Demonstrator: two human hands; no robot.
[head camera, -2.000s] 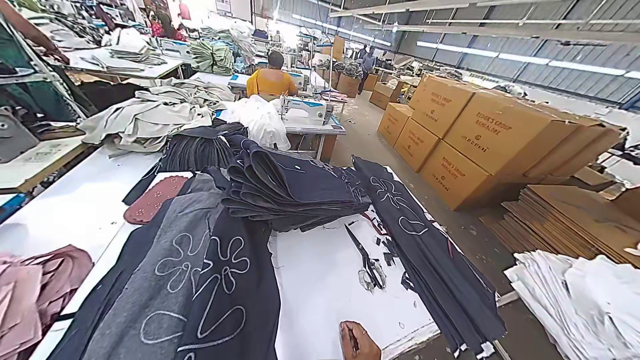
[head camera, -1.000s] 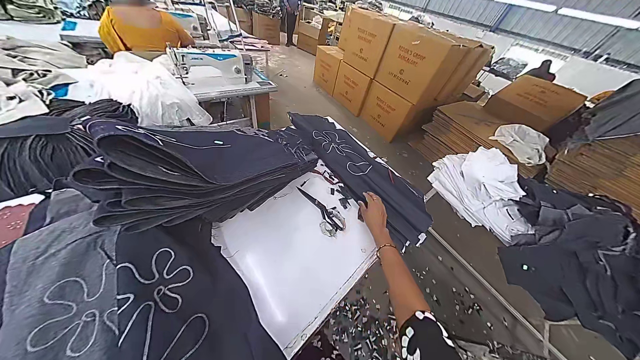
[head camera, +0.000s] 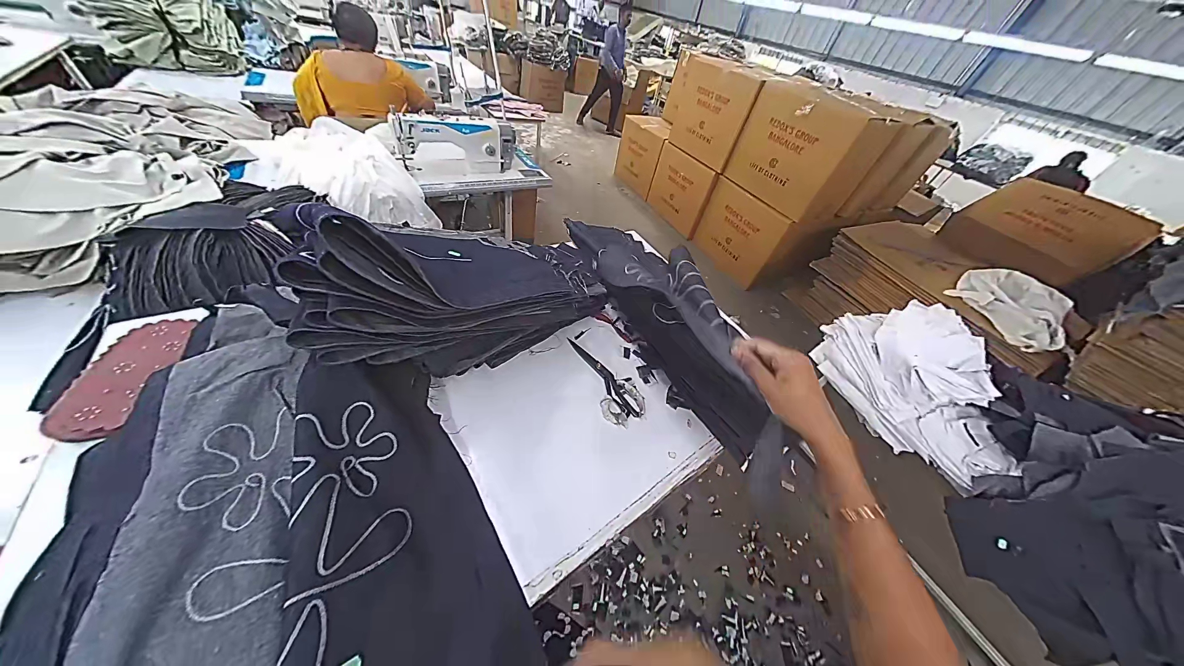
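Note:
My right hand (head camera: 782, 375) grips the edge of the top dark denim panel (head camera: 698, 291), which is lifted and folding over its stack on the right side of the white table (head camera: 527, 472). A blurred patch of skin at the bottom edge looks like part of my left hand (head camera: 647, 652); its fingers are hidden. Black-bladed scissors (head camera: 606, 379) lie on the table left of that stack, beside small dark scraps. Folded denim panels (head camera: 435, 287) are heaped behind. Grey and dark panels with white flower-shaped cord lines (head camera: 347, 462) cover the left side.
A red scalloped fabric piece (head camera: 120, 379) lies at left. Beyond the table stand a sewing machine (head camera: 453, 143), a seated person in yellow and stacked cardboard boxes (head camera: 795, 153). White cloth (head camera: 911, 379) and dark cloth (head camera: 1073, 555) are piled at right. Scraps litter the floor (head camera: 703, 564).
One second ago my right hand was at the right-hand denim stack, whose top panel lay flat; now it has lifted that panel's edge. A skin patch has come in at the bottom edge.

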